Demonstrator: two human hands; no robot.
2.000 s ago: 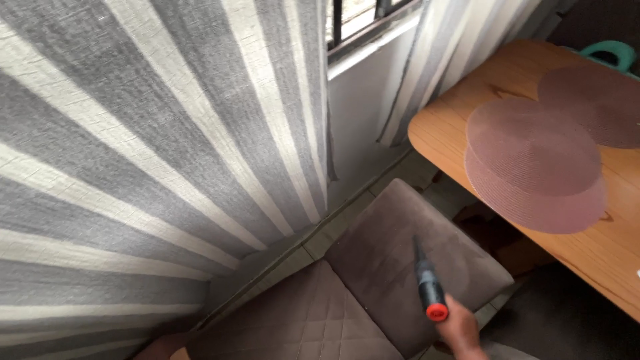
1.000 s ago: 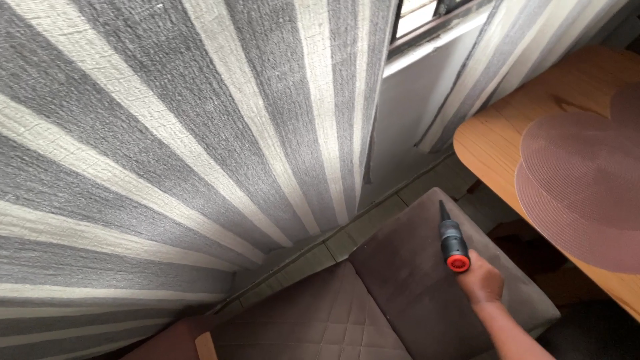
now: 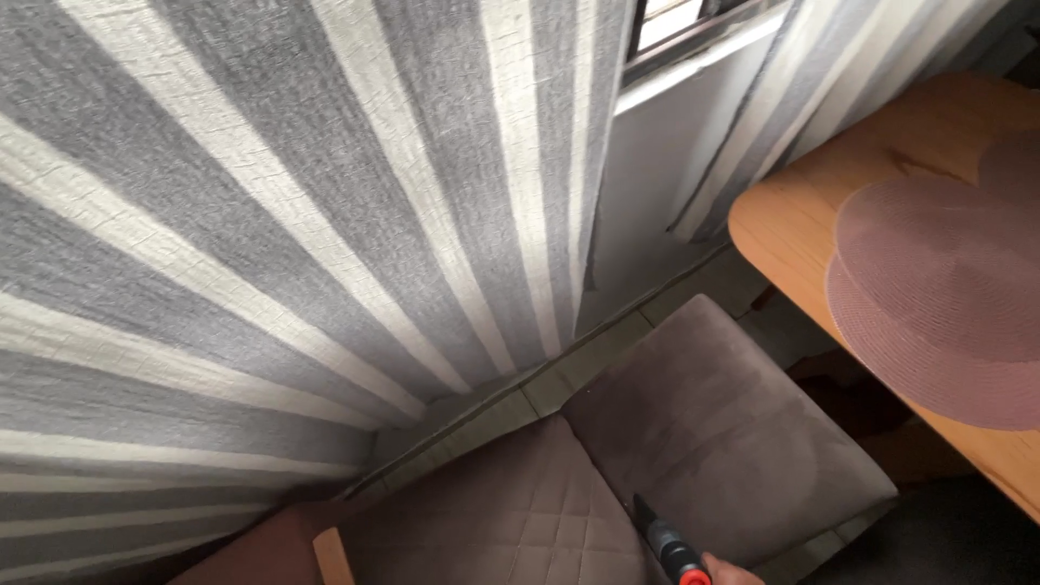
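Observation:
At the bottom edge, my right hand (image 3: 729, 571) is closed on a dark handheld vacuum cleaner with a red ring (image 3: 676, 551), mostly cut off by the frame. Its narrow crevice nozzle (image 3: 643, 512) points at the seam between the chair's smooth brown seat cushion (image 3: 731, 422) and its quilted backrest (image 3: 520, 504). Whether the tip touches the fabric, I cannot tell. My left hand is out of view.
A grey and white striped curtain (image 3: 341, 203) hangs at the left, beside a window (image 3: 674, 28). On the right, a wooden table (image 3: 780, 219) bears round pink woven placemats (image 3: 942, 268). Floor tiles (image 3: 569, 378) show along the wall.
My right hand has moved with the vacuum from over the seat cushion down toward the seam by the backrest.

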